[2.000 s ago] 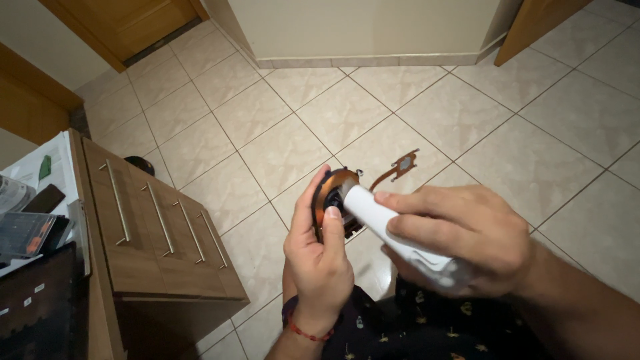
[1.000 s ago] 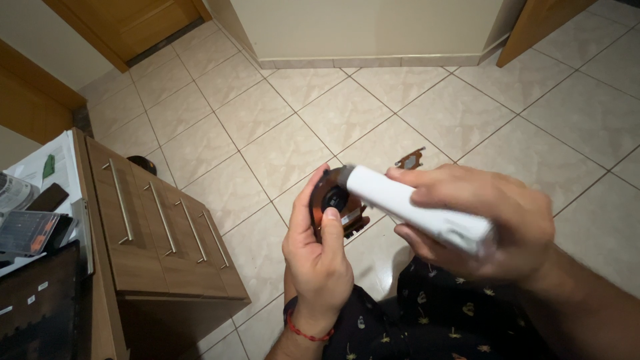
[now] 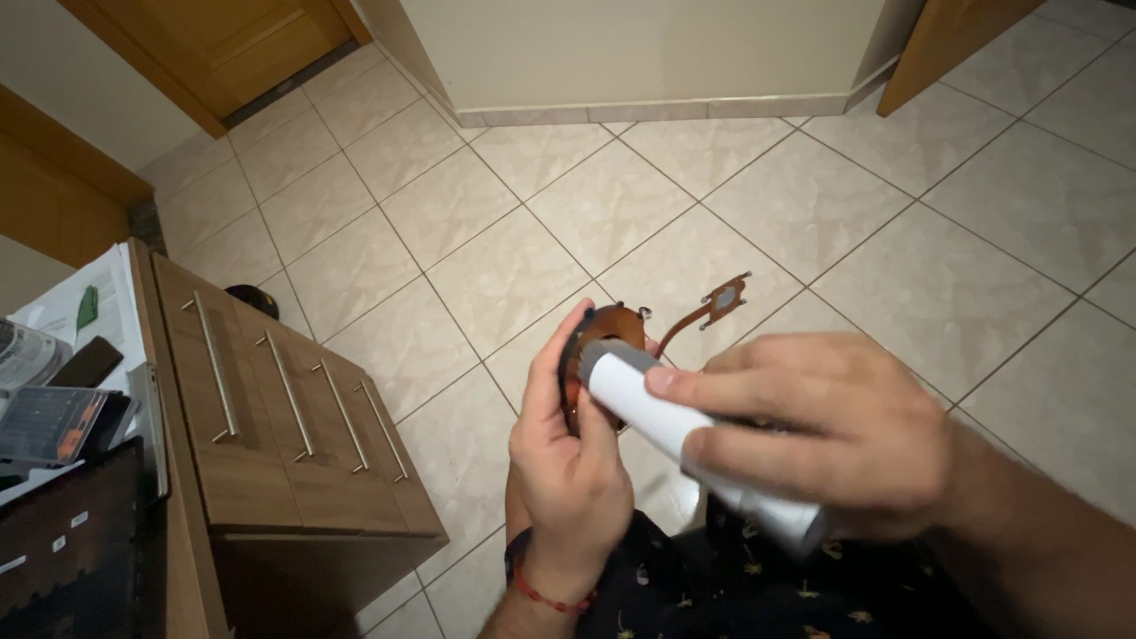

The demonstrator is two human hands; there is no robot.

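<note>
My left hand (image 3: 572,461), with a red bracelet at the wrist, grips a round laptop cooling fan (image 3: 627,327) by its left edge, thumb on the near face. From the fan a copper heat pipe (image 3: 682,329) runs up and right to a small mounting plate (image 3: 728,300) with a grey pad. My right hand (image 3: 825,426) is closed around a white handheld brush (image 3: 648,399), slightly blurred. Its dark bristles (image 3: 603,357) lie against the fan and hide the fan's middle.
At the left stands a wooden drawer cabinet (image 3: 266,417) with long metal handles. On its top are papers (image 3: 53,297), a clear plastic case (image 3: 49,426) and a dark laptop panel (image 3: 75,541). A dark round object (image 3: 252,302) rests on the tiled floor behind it.
The white brush has shifted about over the fan with my right hand and now points down and left across its middle. The fan and heat pipe have tilted; my left hand has kept its hold.
</note>
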